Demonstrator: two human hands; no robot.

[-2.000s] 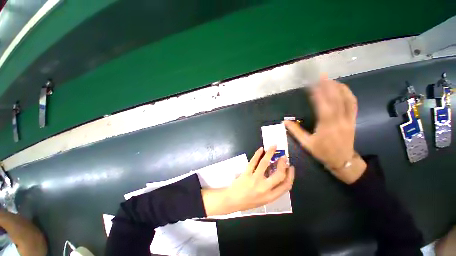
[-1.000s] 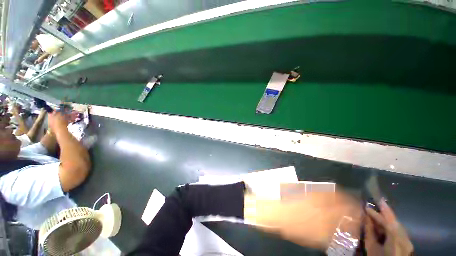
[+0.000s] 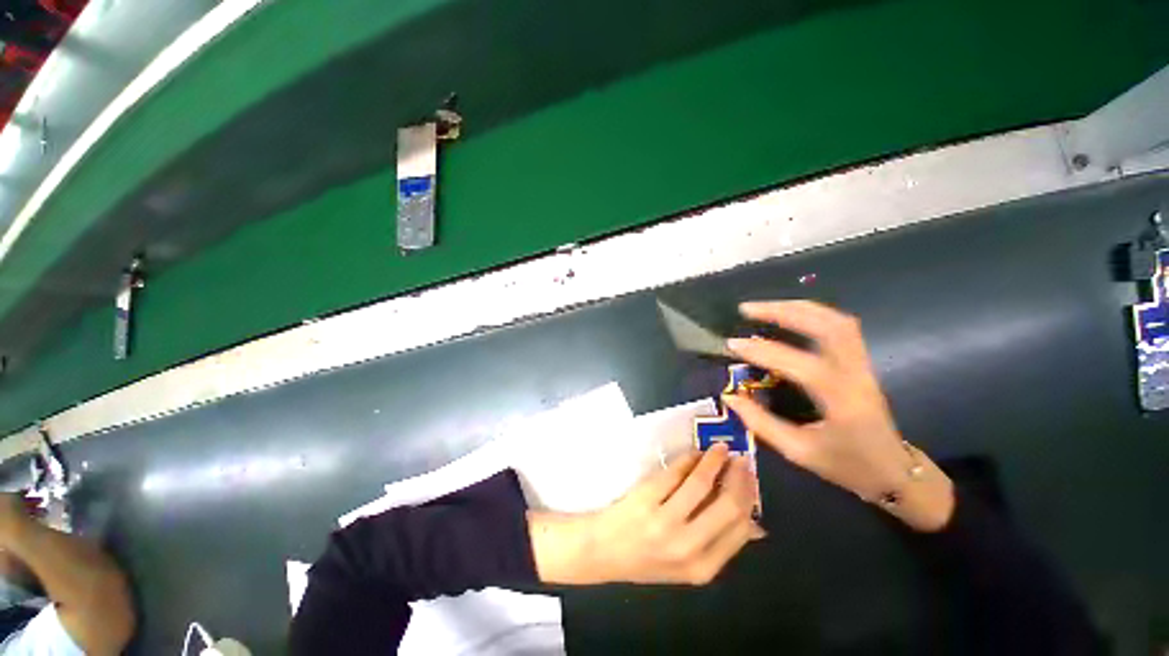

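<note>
A blue phone mainboard (image 3: 724, 433) lies in front of me at the right end of the white sticker sheets (image 3: 574, 449). My left hand (image 3: 667, 519) holds its lower part with the fingertips. My right hand (image 3: 827, 397) is at its upper end, thumb near the gold-orange flex. A thin grey pointed sliver, which looks like tweezers (image 3: 692, 331), sticks out up and left from the right fingers. No white square shows on the visible blue part. The board's lower part is hidden under the left fingers.
Boards ride on the green belt (image 3: 667, 154), the nearest one (image 3: 415, 192) at upper middle. A worn white rail (image 3: 513, 292) divides belt and bench. Another board (image 3: 1152, 336) lies at the far right edge. A co-worker's arm (image 3: 77, 583) is at lower left, beside a white cable.
The view has swung back to the right. Both hands are now over a blue board at the sheets' right end. The board with the white square is on the belt, further left in view.
</note>
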